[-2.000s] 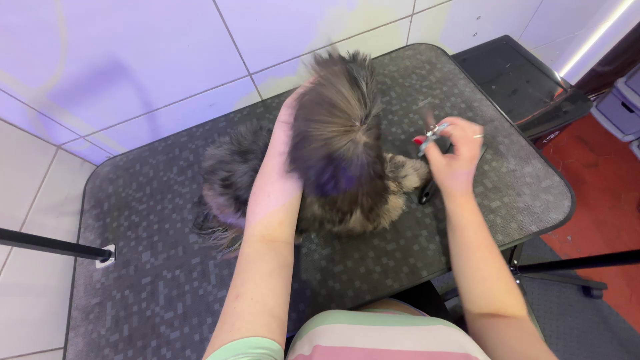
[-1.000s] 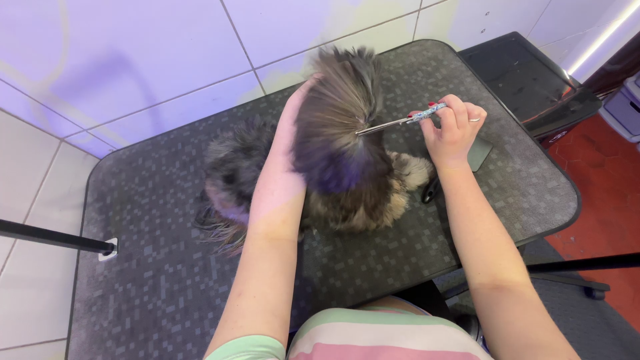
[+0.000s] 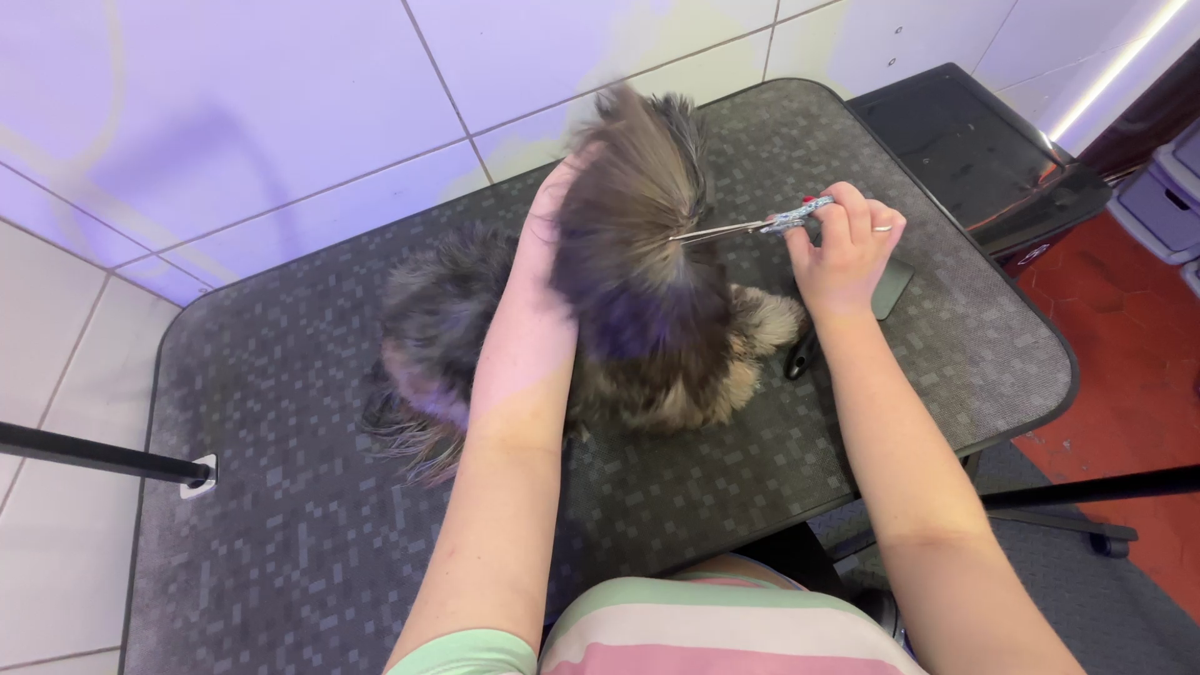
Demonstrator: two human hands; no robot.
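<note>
A dark, long-haired dog (image 3: 647, 328) with tan paws is on a speckled grey grooming table (image 3: 309, 525). My left hand (image 3: 574, 183) is at the far side of its head, the fingers mostly hidden by hair, so its grip cannot be told. My right hand (image 3: 844, 246) holds grooming scissors (image 3: 792, 217) with patterned blue handles. Their slightly parted blades reach left to the hair on top of the dog's head. A slicker brush (image 3: 891, 289) lies partly under my right wrist, its black handle near the dog's front paw.
A black post (image 3: 103, 453) is fixed at the table's left edge. White wall tiles (image 3: 319, 84) run along the far side. A glossy black box (image 3: 966, 150) stands past the right corner, with purple drawers (image 3: 1162, 202) beyond it. A black bar (image 3: 1097, 487) crosses low at the right.
Two seconds ago the scissors were away from the head, to its right. My right hand has since turned them so the blades point left into the head hair. My left hand has stayed at the head.
</note>
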